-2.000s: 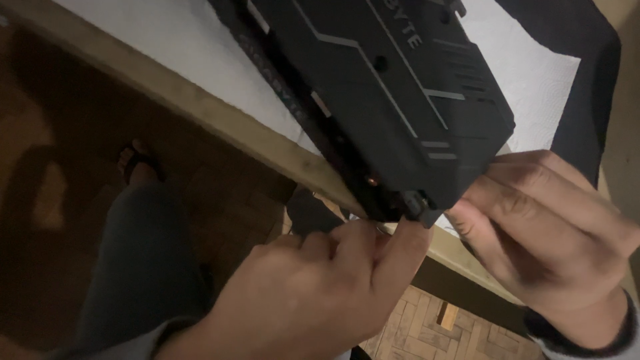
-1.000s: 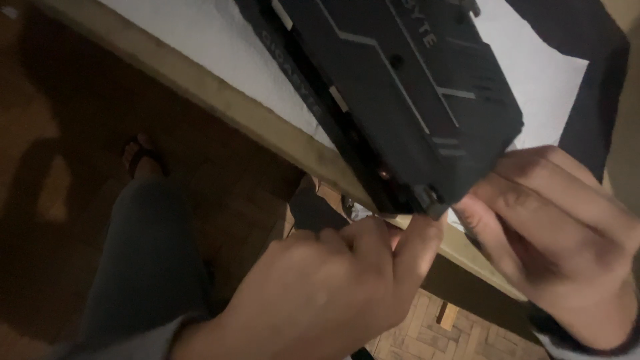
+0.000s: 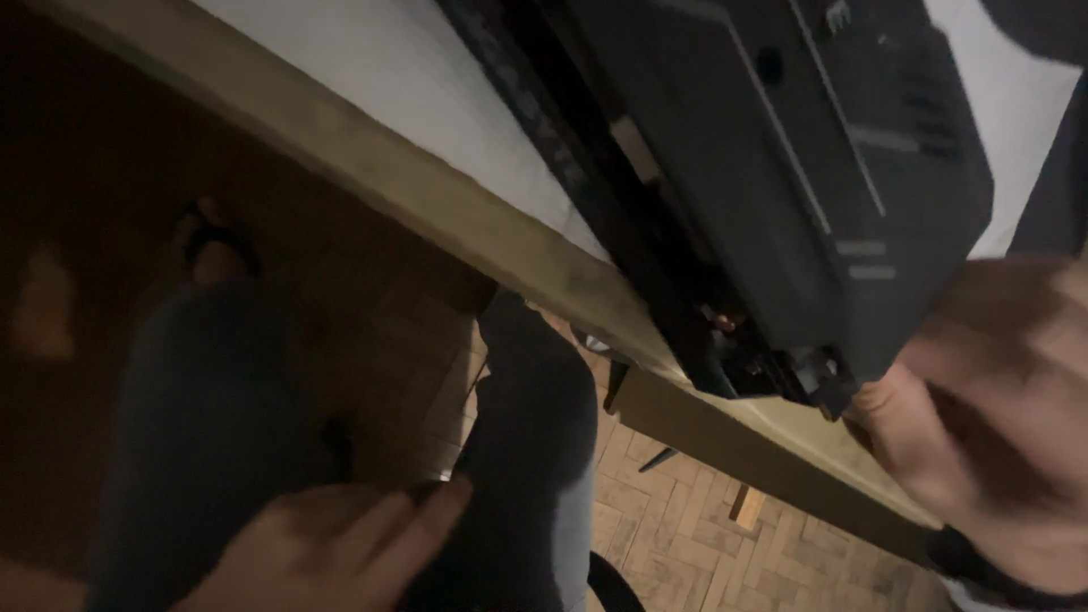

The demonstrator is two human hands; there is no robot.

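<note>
A black Gigabyte graphics card [image 3: 765,187] lies slanted over the table edge, its near corner jutting past the edge. My right hand [image 3: 994,399] grips that corner from the right, blurred, with thumb and fingers at the shroud's end. Small metal and copper-coloured parts show in the card's open side by the corner. My left hand [image 3: 340,544] is low in the view, over my legs and apart from the card. Its index finger and thumb come close together near a small bright tip; whether it holds something cannot be made out.
White paper or cloth [image 3: 382,76] lies under the card on the table, whose pale edge [image 3: 340,157] runs diagonally. Dark cloth [image 3: 1050,178] is at the right. Below are my legs in jeans [image 3: 535,408], a sandalled foot [image 3: 212,242] and a parquet floor [image 3: 697,510] with a small wooden block [image 3: 747,507].
My left hand has let go of the card's corner and moved down and left, over my legs. My right hand remains at the card.
</note>
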